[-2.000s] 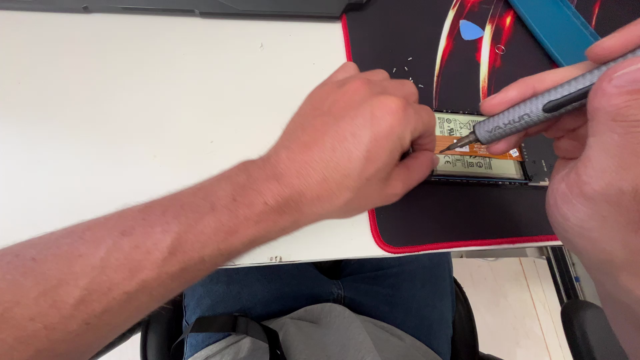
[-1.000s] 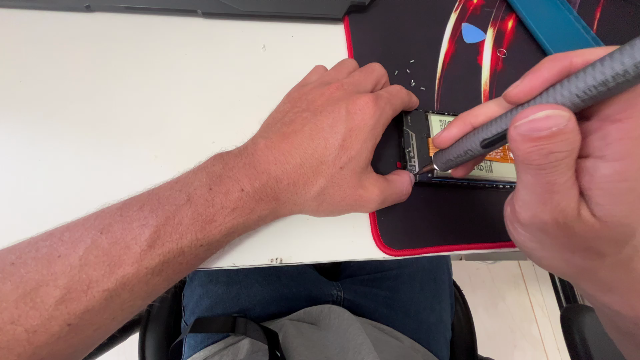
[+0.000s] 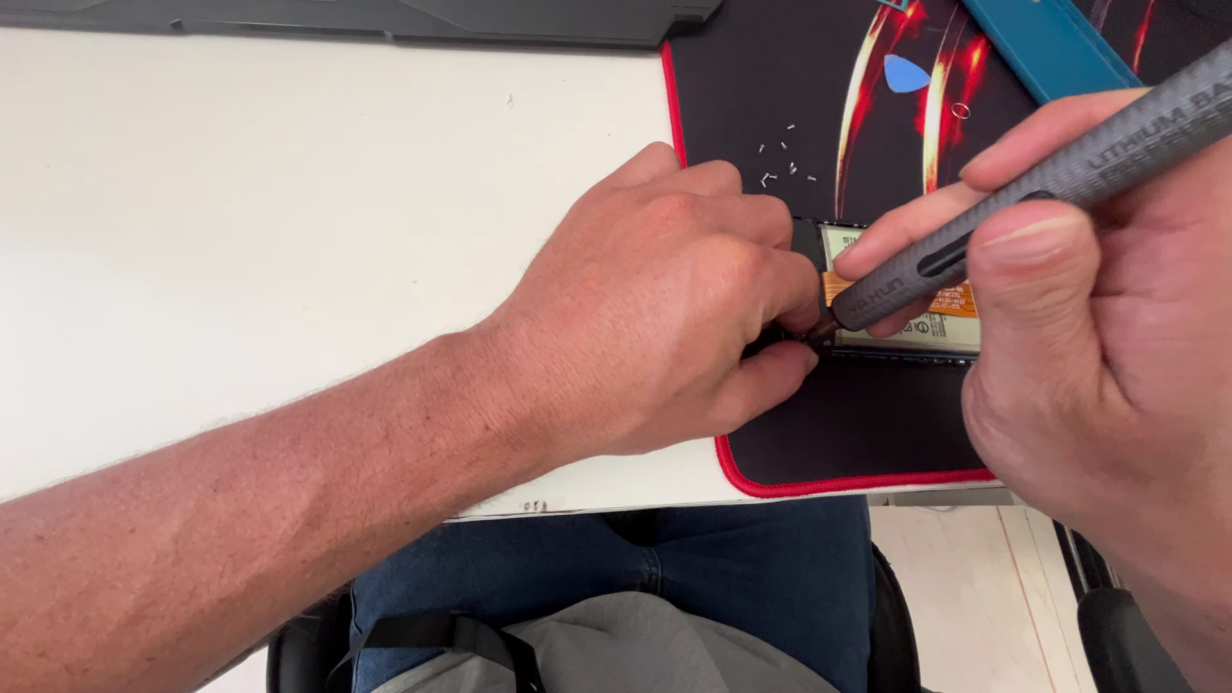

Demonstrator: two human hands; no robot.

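An opened smartphone lies on the mouse mat, its battery (image 3: 900,334) and an orange flex cable (image 3: 953,300) showing between my hands. My left hand (image 3: 674,308) covers the phone's left end, with thumb and curled fingers gripping it there. My right hand (image 3: 1068,289) holds a grey pen-shaped electric screwdriver (image 3: 972,221), slanted down to the left. Its tip is at the phone's left end beside my left thumb; what it touches is partly hidden. My right fingertips rest near or on the battery area.
Several tiny screws (image 3: 792,168), a blue triangular pick (image 3: 906,74) and a small ring (image 3: 961,111) lie on the black mouse mat (image 3: 847,423) beyond the phone. A teal tool or strip (image 3: 1054,48) is at the back right, a dark keyboard-like edge (image 3: 433,17) at the back left.
My left fingers, spread along the phone's end one second ago, are now curled over it. The screwdriver tip moved from the flex cable to the phone's left end between the first two frames.
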